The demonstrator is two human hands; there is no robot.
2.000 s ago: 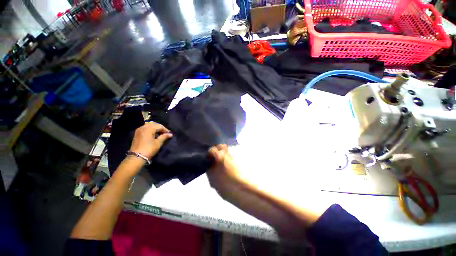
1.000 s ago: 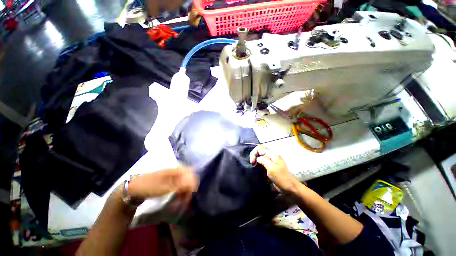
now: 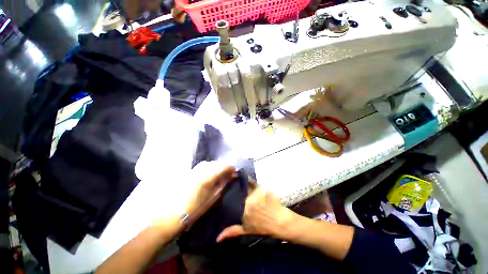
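A dark fabric panel [image 3: 229, 207] lies at the table's front edge, left of and below the needle area, and hangs over the edge. My left hand [image 3: 210, 188] holds its upper left side, fingers pinched near the top. My right hand [image 3: 263, 213] grips its right side, with the thumb pointing left over the fabric. The sewing machine head [image 3: 235, 80] stands just beyond, its needle end above the table. Glare hides part of the fabric's upper end.
Red and yellow scissors [image 3: 327, 136] lie under the machine arm. A white handpiece [image 3: 156, 104] hangs from a blue hose [image 3: 179, 49]. Dark cut pieces [image 3: 96, 155] cover the left side. A pink-red basket [image 3: 241, 15] stands behind. A scrap bin [image 3: 350, 206] holds a yellow packet [image 3: 409, 192] at lower right.
The view has swung right from the pile to the machine. The panel came from the pile to the front edge. Both hands have since come close together on it, and it looks narrower.
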